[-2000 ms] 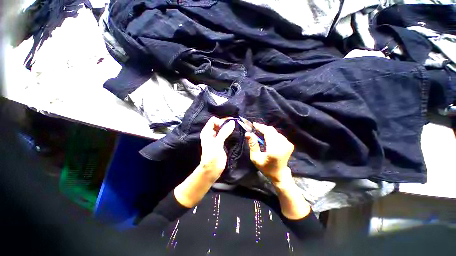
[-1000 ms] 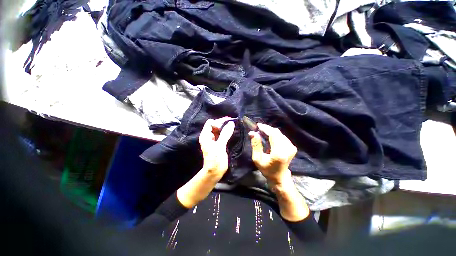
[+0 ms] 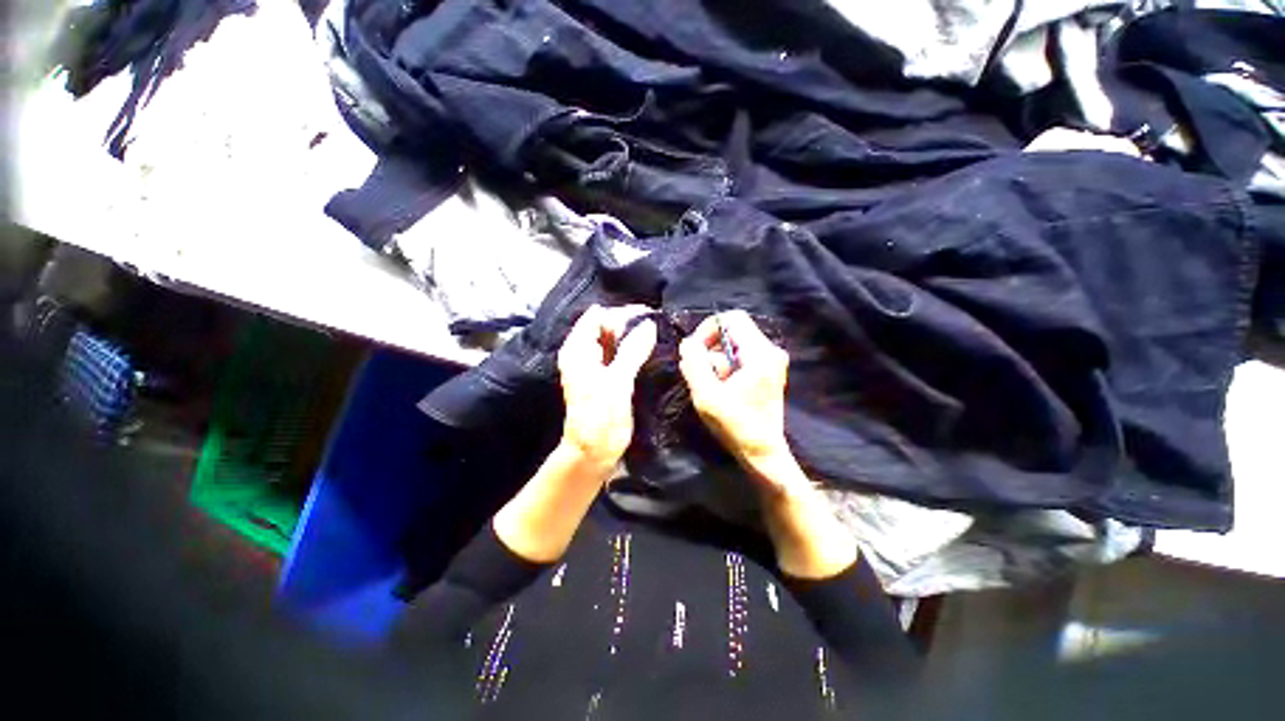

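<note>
A dark navy denim garment (image 3: 972, 324) lies spread over the table edge, its pale grey wrong side (image 3: 472, 261) showing at the left and underneath. My left hand (image 3: 606, 387) pinches a folded dark edge of it between thumb and fingers. My right hand (image 3: 740, 387) is just to the right, fingers curled round a small tool, likely thread snips (image 3: 729, 352), of which only a small part shows. The right fingertips are close to the cloth; whether they pinch it or a thread is too small to tell.
More navy and grey cloth (image 3: 902, 35) is heaped beyond the hands. Dark thin strips (image 3: 148, 49) and small scraps lie on the white table (image 3: 226, 183). A blue crate (image 3: 359, 493) and a green crate (image 3: 254, 437) stand below left. Blue checked cloth (image 3: 102, 378) shows at far left.
The view has shifted slightly, so the cloth sits further right. My right hand has turned and moved closer to my left; the snips, clearly visible before, are now mostly hidden in its fingers.
</note>
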